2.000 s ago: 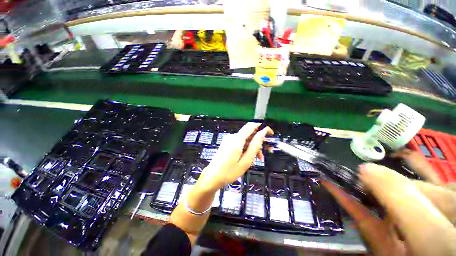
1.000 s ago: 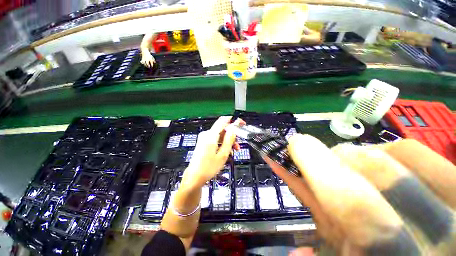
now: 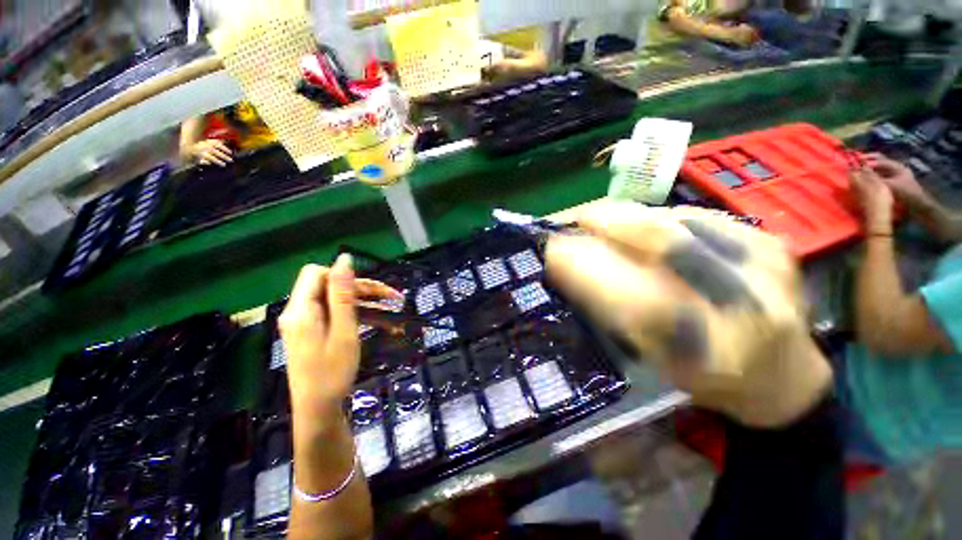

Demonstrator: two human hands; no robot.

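Note:
My right hand (image 3: pixel 686 306), large and blurred, is closed around a dark phone front housing; only its thin pale-edged end (image 3: pixel 517 219) shows beyond the fingers, and the rest is hidden. My left hand (image 3: pixel 325 338) is over the left part of the blister tray (image 3: pixel 491 316), thumb and fingers bent and slightly apart; whether it holds a small piece is unclear. The tray is tilted in view, with light gridded keypads (image 3: pixel 462 420) in its front pockets and more in the back rows.
A second shiny black tray (image 3: pixel 132 422) lies at left. A small fan (image 3: pixel 649 164) and red tray (image 3: pixel 786 195) stand at right, beside a neighbour's hands (image 3: pixel 881 190). A tool cup (image 3: pixel 374 142) on a post and far-side trays (image 3: pixel 549 111) are beyond the green belt.
The view has swung right and tilted. The left hand has parted from the right hand and the housing end it was touching. A neighbour in turquoise has come into view.

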